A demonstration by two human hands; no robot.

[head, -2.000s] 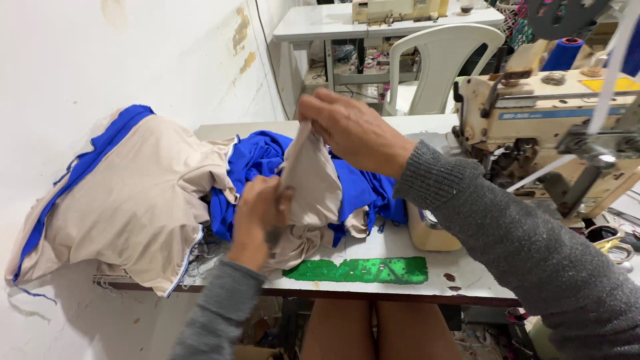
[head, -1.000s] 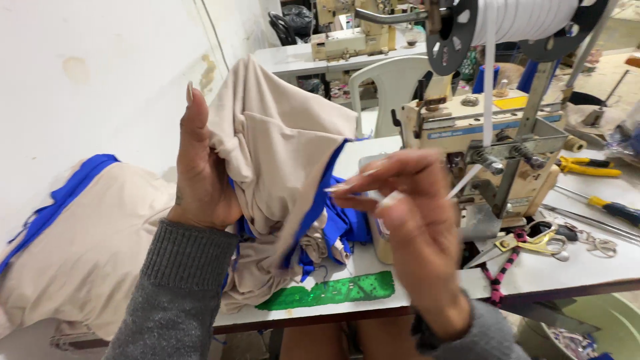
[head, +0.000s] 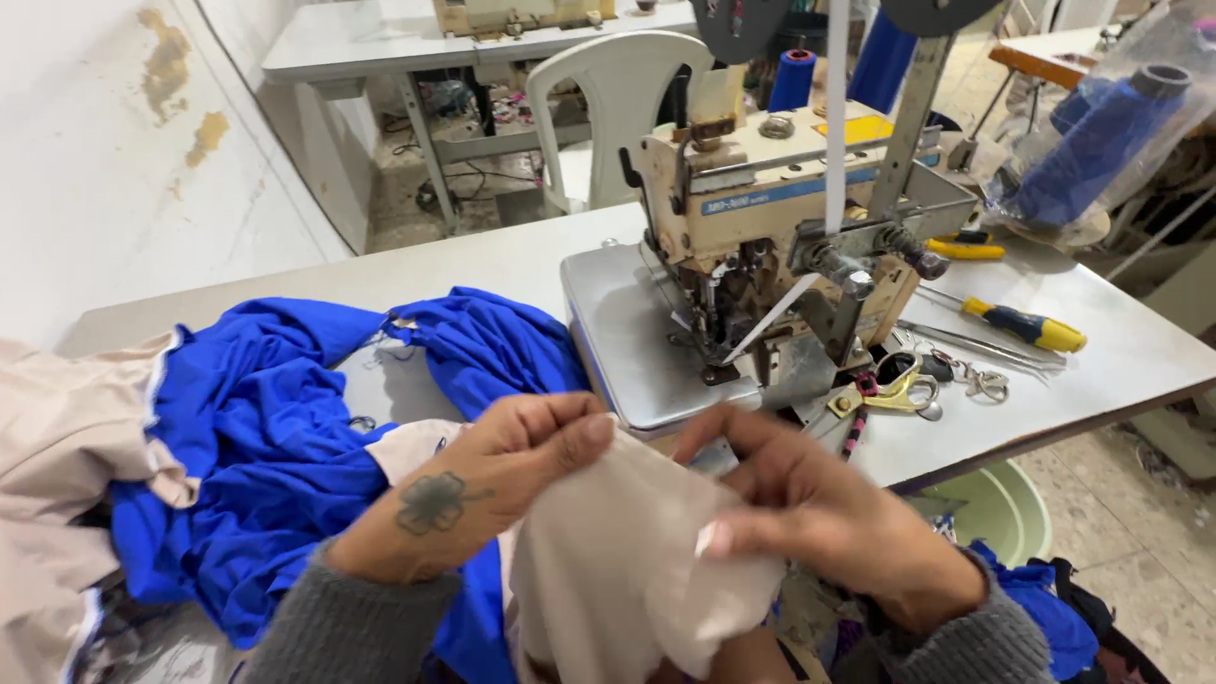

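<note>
My left hand (head: 484, 484) pinches the upper edge of a beige fabric piece (head: 608, 551) between thumb and fingers. Blurred, my right hand (head: 817, 513) is at the same piece's right side, its thumb against the cloth and the fingers behind its edge. The fabric hangs below both hands, in front of the table edge. Bunched blue fabric (head: 256, 408) lies on the table to the left, with more beige fabric (head: 66, 427) beside it. Just beyond my hands stands an industrial sewing machine (head: 779, 199), a white tape (head: 836, 114) running down to its needle area.
Gold-handled scissors (head: 883, 394), tweezers (head: 978, 347), a yellow and black screwdriver (head: 1026, 323) and keys lie right of the machine. A pale green bin (head: 1016, 513) stands below the table's right side. Behind are a white plastic chair (head: 617, 104) and another table (head: 351, 38).
The beige piece, raised and spread over my left hand one second ago, now hangs lower between both hands. My right hand has come to the cloth's edge. The view has shifted.
</note>
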